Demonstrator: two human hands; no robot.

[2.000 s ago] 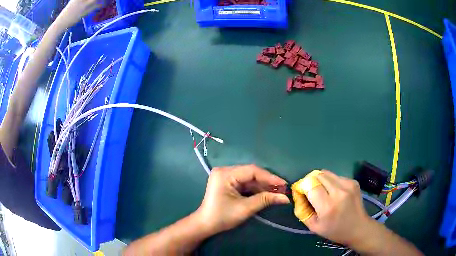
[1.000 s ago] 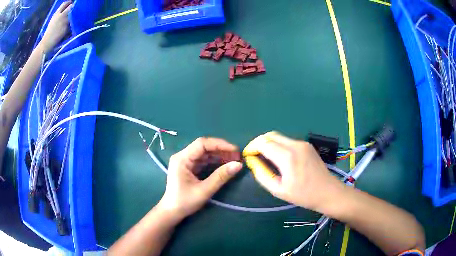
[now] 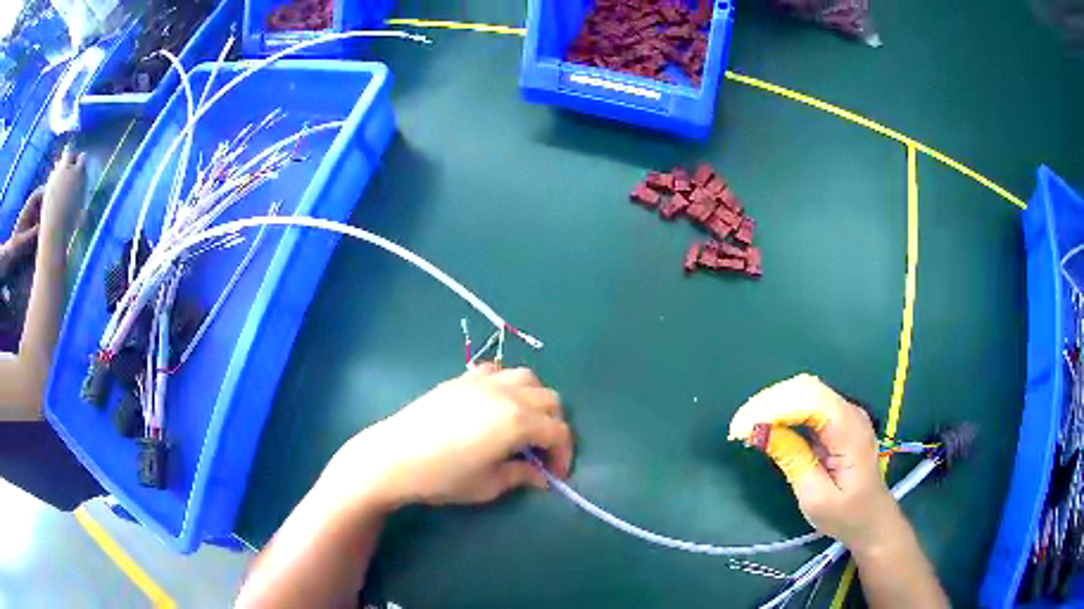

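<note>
My left hand (image 3: pixel 476 438) is closed around a white-grey sheathed cable (image 3: pixel 642 531) near its end, low in the middle of the view. Thin wire ends (image 3: pixel 481 347) show just above its fingers. My right hand (image 3: pixel 820 458), with yellow finger cots, holds one red-brown connector housing (image 3: pixel 761 437) between thumb and finger, apart from the cable end. The cable curves right, under or behind my right wrist, to a round black connector (image 3: pixel 955 444). The square black connector is mostly hidden behind my right hand.
A pile of housings (image 3: pixel 701 205) lies ahead. A blue parts bin (image 3: pixel 618 110) stands behind it. A large blue tray (image 3: pixel 279 321) with harnesses is left, another blue tray (image 3: pixel 1010 500) at the right edge. A clear bag (image 3: pixel 838 14) lies at the top. Another person's arms (image 3: pixel 45 268) are at far left.
My hands have moved apart. My left hand has gone from the housing to the cable; my right hand now holds a housing alone. The camera view has shifted.
</note>
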